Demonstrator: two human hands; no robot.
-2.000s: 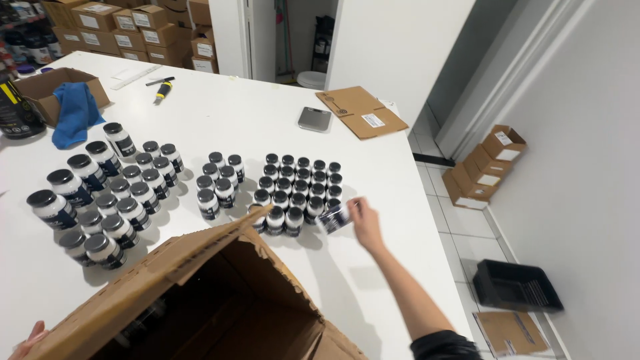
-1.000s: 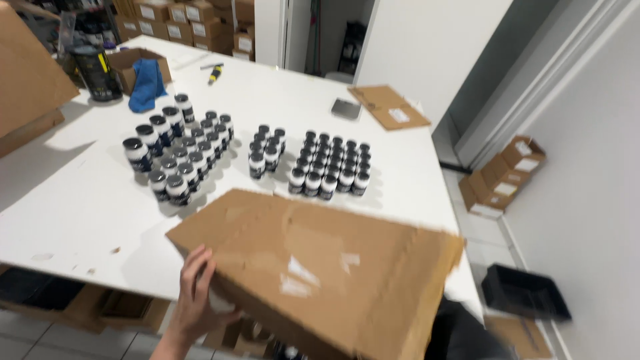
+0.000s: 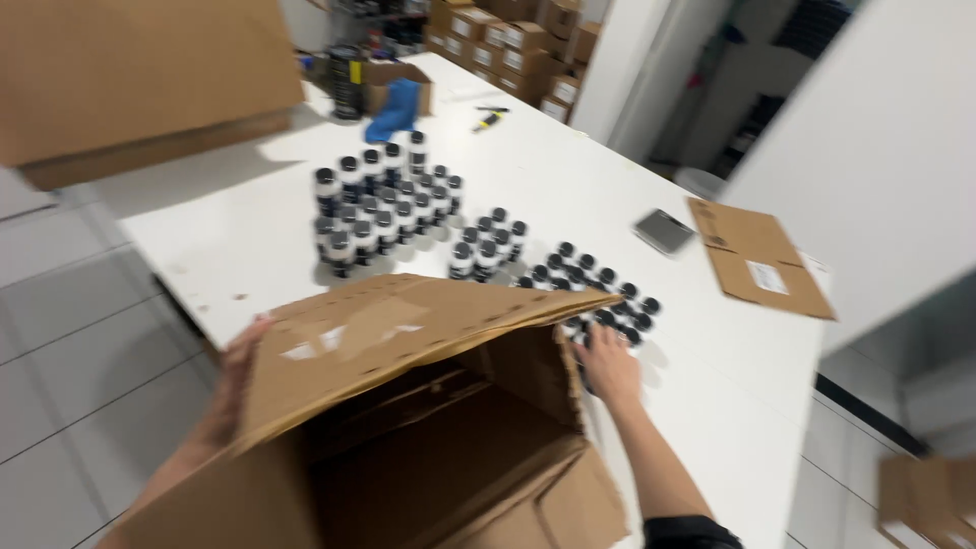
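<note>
My left hand (image 3: 238,381) grips the far left side of a cardboard box (image 3: 343,328), whose dark open mouth faces me. Beyond the box's right edge, my right hand (image 3: 610,362) is at the near side of a tight group of black-capped bottles (image 3: 606,276); its fingertips are among them, and whether it grips one cannot be told. A smaller cluster of white bottles (image 3: 488,248) stands left of that group. Farther left are more bottles (image 3: 385,229), with several taller ones (image 3: 325,191) behind them.
A large cardboard box (image 3: 152,84) stands at the upper left. On the white table (image 3: 549,183) lie a blue cloth (image 3: 395,110), a yellow-and-black cutter (image 3: 489,120), a grey scale (image 3: 663,232) and a flat cardboard piece (image 3: 762,263). A black container (image 3: 347,84) stands near the cloth.
The box has turned so its open mouth faces me again. My right hand, out of sight one second ago, is now at the bottles. The label-like item it held two seconds ago is not visible.
</note>
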